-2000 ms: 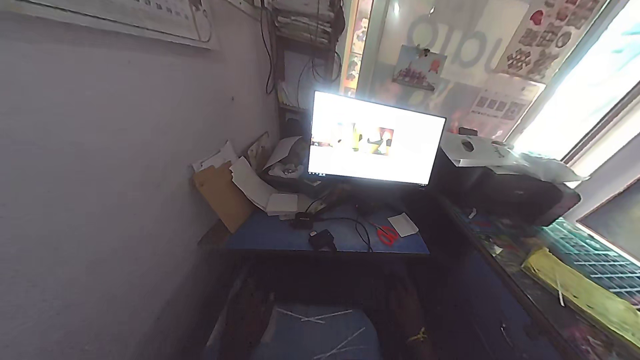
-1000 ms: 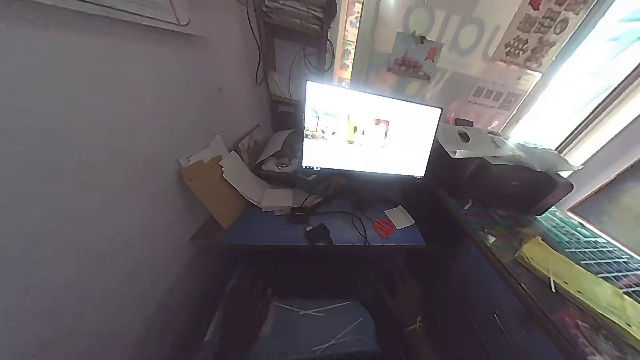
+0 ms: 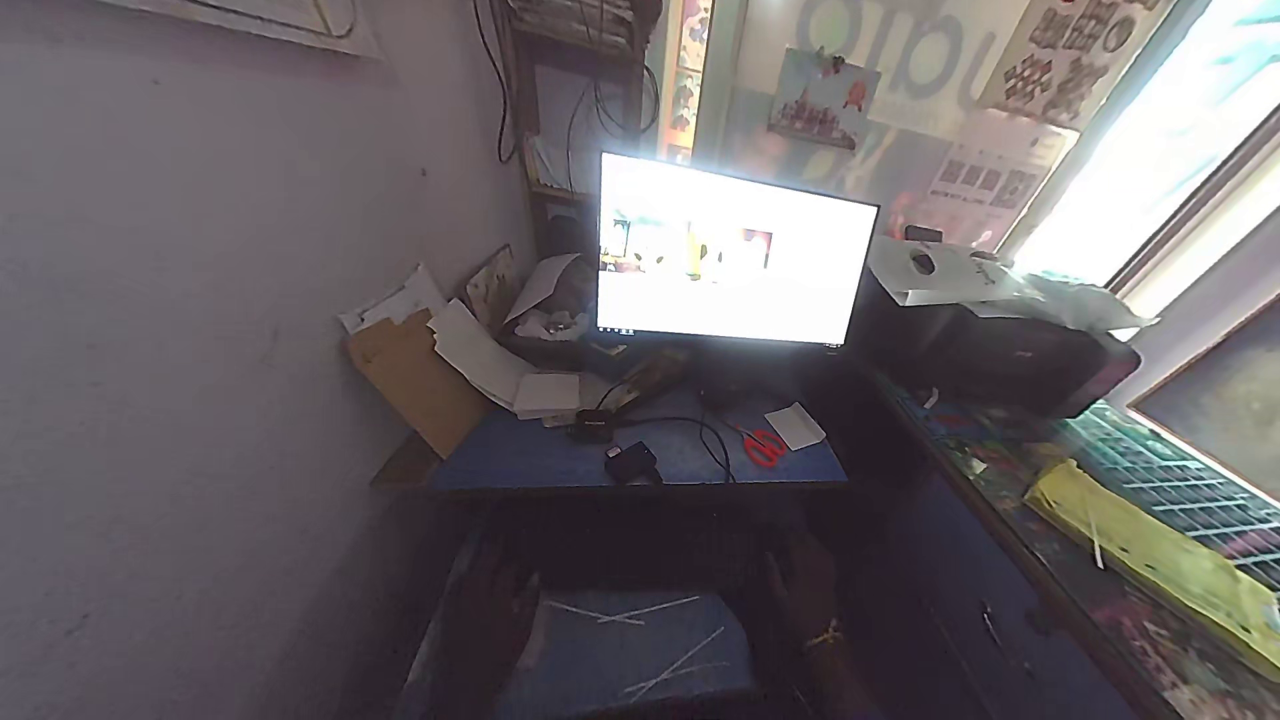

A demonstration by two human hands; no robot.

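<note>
In deep shade below the desk's front edge, my left hand (image 3: 497, 600) lies low at the left of a dark area that looks like a keyboard tray. My right hand (image 3: 803, 580), with a yellow band at the wrist, rests at its right side; whether it holds anything is too dark to tell. Between my forearms, thin white strips (image 3: 622, 610) lie on a bluish surface. Above, on the blue desktop (image 3: 520, 460), are red-handled scissors (image 3: 763, 448), a white paper piece (image 3: 796, 426), a small black device (image 3: 630, 463) and black cables. A lit monitor (image 3: 735, 250) stands behind them.
Papers and a brown envelope (image 3: 415, 375) lean against the left wall. A black printer (image 3: 1020, 350) with sheets on top stands at the right. Near it, a yellow strip (image 3: 1150, 550) and a green grid rack (image 3: 1180, 480) lie along a cluttered counter. Shelves (image 3: 585, 110) rise behind the desk.
</note>
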